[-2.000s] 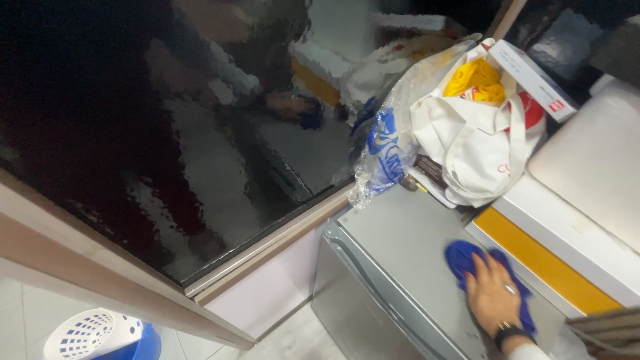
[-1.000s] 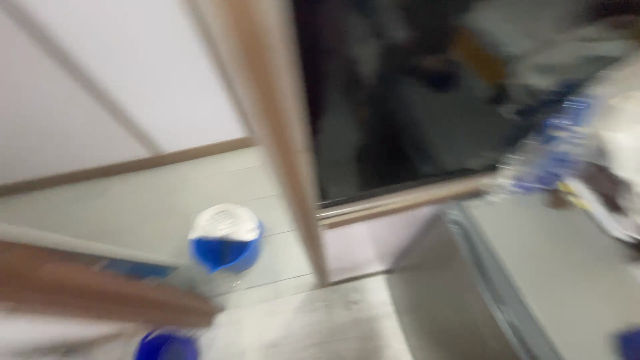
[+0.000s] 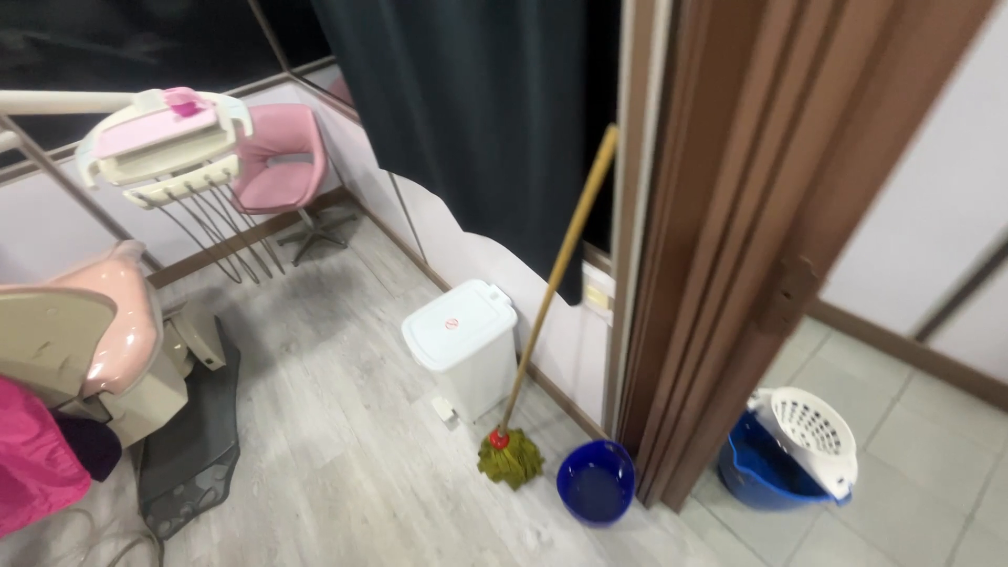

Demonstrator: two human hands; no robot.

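Neither of my hands shows in the head view now. A mop with a wooden handle point(image 3: 563, 264) leans against the door frame, its green head point(image 3: 513, 459) on the floor below a red socket. Close to the mop head's right stands a round blue basin point(image 3: 596, 482). A white pedal bin point(image 3: 461, 327) with its lid down is behind the mop head, on the left. Past the door frame, a blue mop bucket point(image 3: 760, 476) with a white perforated wringer point(image 3: 815, 429) stands on the tiles.
The brown door frame point(image 3: 732, 236) rises between the wood-look floor and the tiles. A dark curtain point(image 3: 472, 126) hangs behind the bin. Further left are a pink swivel chair point(image 3: 285, 185), a dental instrument unit point(image 3: 185, 185) with hanging hoses, and a dental chair point(image 3: 118, 323).
The view has swung far away from the grey cabinet top, where two seconds ago a hand pressed a blue cloth. That hand is now out of view.
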